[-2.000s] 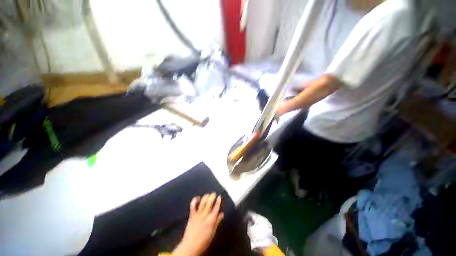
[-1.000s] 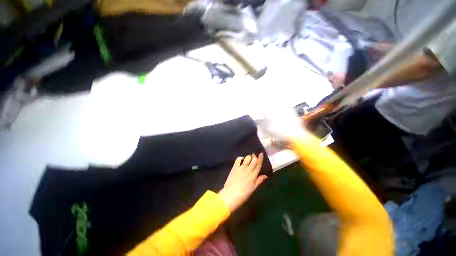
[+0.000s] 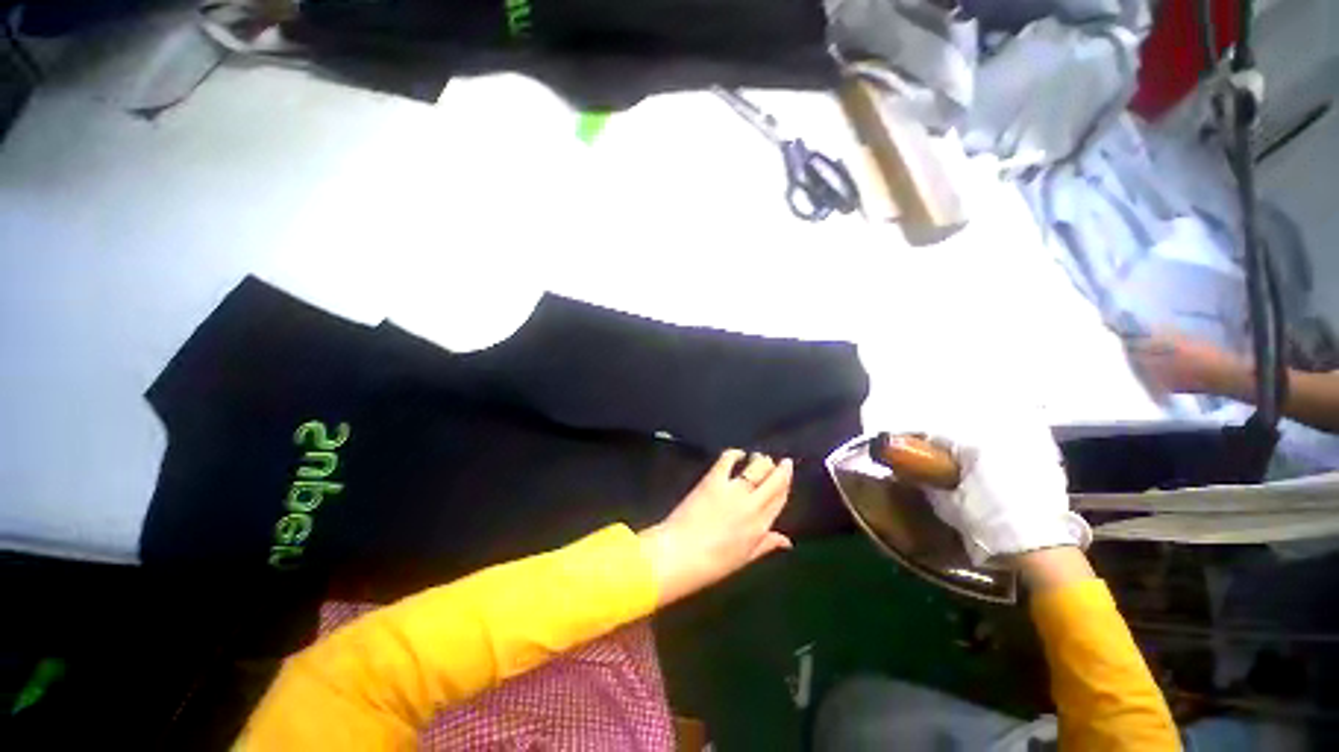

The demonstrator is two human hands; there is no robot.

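Observation:
A black garment body (image 3: 426, 441) with green lettering lies on the white pressing table (image 3: 705, 250), partly over its front edge. My bare left hand (image 3: 723, 517) rests flat on the cloth near its right end, fingers apart, holding nothing. My right hand (image 3: 1002, 492), in a white glove, is closed on the orange-brown handle of the steam iron (image 3: 918, 536). The iron's pointed tip faces left, beside the garment's right end. The glove hides part of the iron. The pale hose (image 3: 1219, 510) runs off to the right.
Open black-handled shears (image 3: 818, 179) and a tan pressing block (image 3: 899, 162) lie at the back. Another black garment (image 3: 661, 44) and grey-blue cloth (image 3: 1028, 74) lie behind them. A green piece (image 3: 592, 125) shows at the back. Another person's hand (image 3: 1182, 363) is at the right.
My right hand has taken the iron by its handle and brought it to the garment's right end. My left hand stays on the cloth. The view has shifted.

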